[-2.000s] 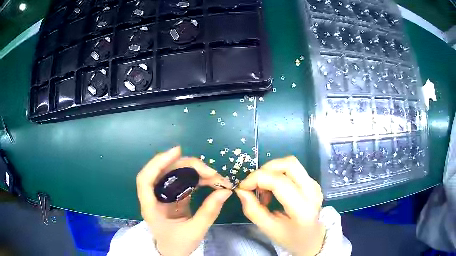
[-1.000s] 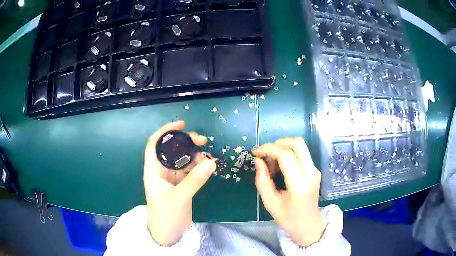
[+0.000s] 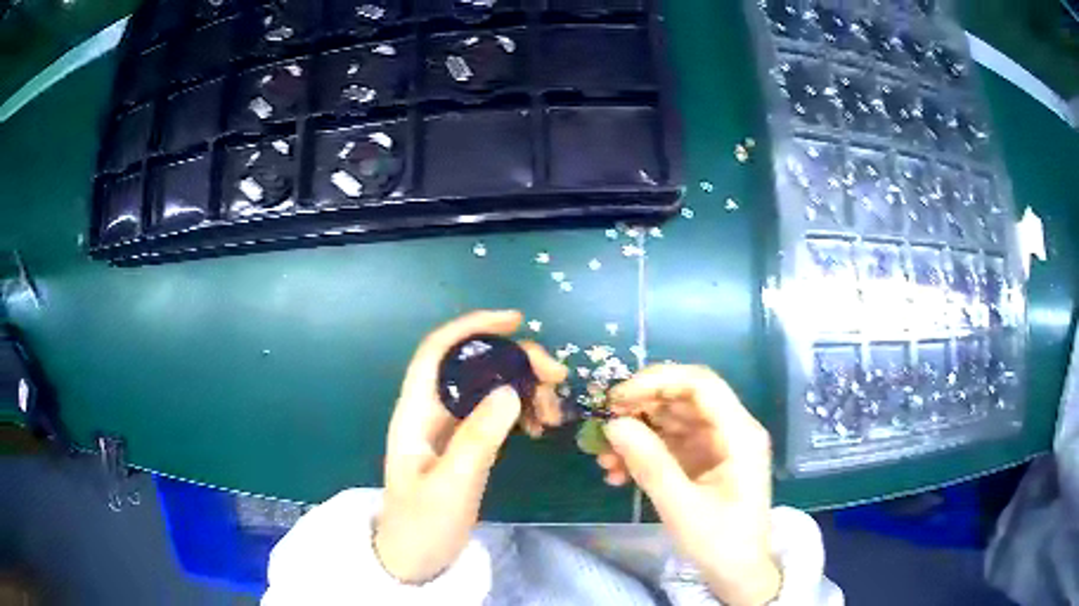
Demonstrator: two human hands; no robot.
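My left hand (image 3: 432,474) holds a round black housing (image 3: 485,374) with pale silver markings, its thumb over the lower face. My right hand (image 3: 692,474) pinches a small part with a green, coin-like piece (image 3: 594,437) hanging below the fingertips. Something thin and dark spans the gap between this part and the housing; whether it joins them I cannot tell. A pile of tiny pale pieces (image 3: 600,359) lies on the green mat (image 3: 284,355) just beyond my fingers.
A black tray (image 3: 391,214) at the upper left holds several round housings; some pockets are empty. A clear tray (image 3: 899,447) of small parts, with strong glare, is at the right. A blue bin (image 3: 207,539) is below the left table edge. A grey sleeve (image 3: 1035,533) shows at lower right.
My left thumb has moved onto the housing's face. The green piece now shows at my right fingertips. The trays and mat appear slightly further right in the view.
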